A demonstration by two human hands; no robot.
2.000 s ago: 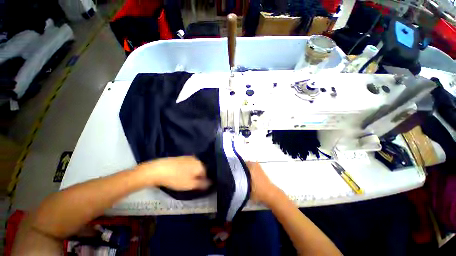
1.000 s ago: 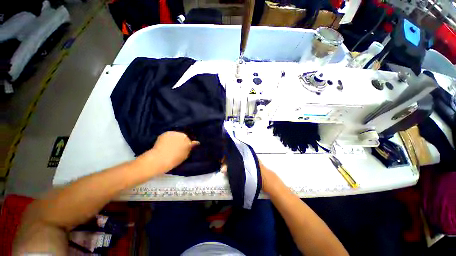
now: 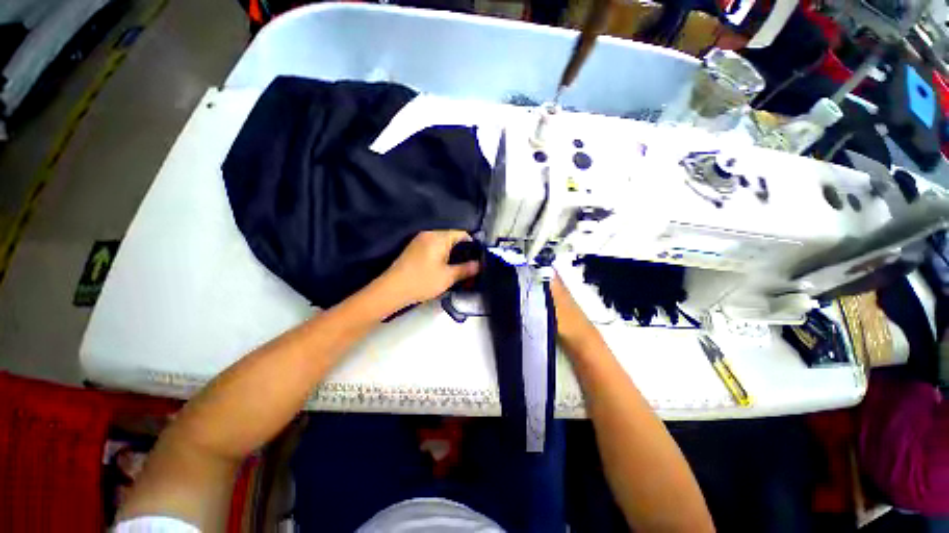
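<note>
The dark garment piece (image 3: 343,187) lies on the white table left of the sewing machine head (image 3: 666,198). A long band with a white strip on dark cloth (image 3: 536,354) runs from the presser foot over the table's front edge. My left hand (image 3: 435,267) holds a bunched edge of the dark cloth between thumb and fingers, just left of the needle area. My right hand (image 3: 562,302) is at the band's right side near the presser foot, its fingers mostly hidden by the band and machine head.
Black fringed pieces (image 3: 637,287) lie under the machine arm. A yellow-handled snips (image 3: 726,373) lies right of them. A wooden-handled rod (image 3: 588,42) stands behind the needle end. A glass jar (image 3: 728,81) is behind the head. A pale blue tray (image 3: 437,44) backs the table.
My left hand has moved right and up to the cloth beside the needle. My right hand has moved up near the presser foot. The band now hangs straighter, and the view has tilted.
</note>
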